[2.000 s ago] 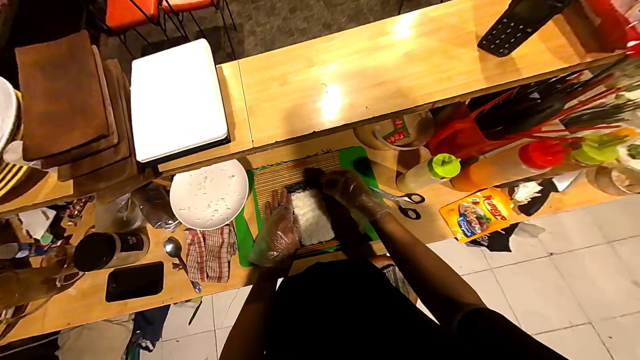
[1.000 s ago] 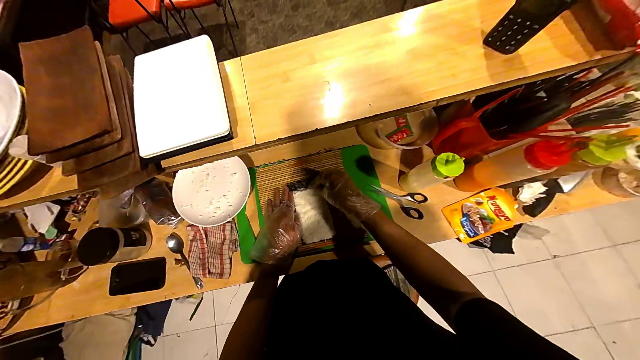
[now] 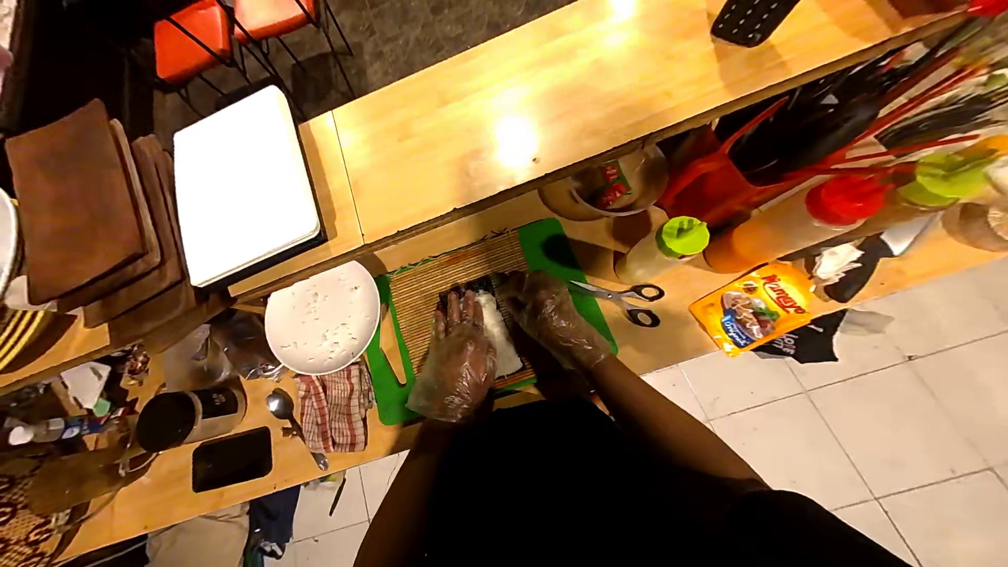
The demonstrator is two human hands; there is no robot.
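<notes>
Both hands wear clear plastic gloves. A bamboo rolling mat (image 3: 413, 285) lies on a green cutting board (image 3: 545, 236). On the mat is a flat layer of white rice (image 3: 498, 340) with a dark edge, likely nori, at its far side. My left hand (image 3: 457, 362) rests palm down with extended fingers over the rice's left part. At the rice's right side is my right hand (image 3: 551, 315), its fingers bent; what they touch is hidden. A white plate (image 3: 323, 319) with rice grains sits left of the board, and scissors (image 3: 622, 297) lie at its right edge.
Left are a checked cloth (image 3: 335, 405), a spoon (image 3: 293, 421), a black phone (image 3: 231, 459) and a jar (image 3: 189, 417). Right are a green-capped bottle (image 3: 665, 248), a yellow pouch (image 3: 752, 307) and a metal bowl (image 3: 563, 197). A raised wooden shelf (image 3: 441, 150) runs along the far side.
My left hand has moved right, from the rice's left edge onto the rice, covering more of it. My right hand stays at the rice's right side.
</notes>
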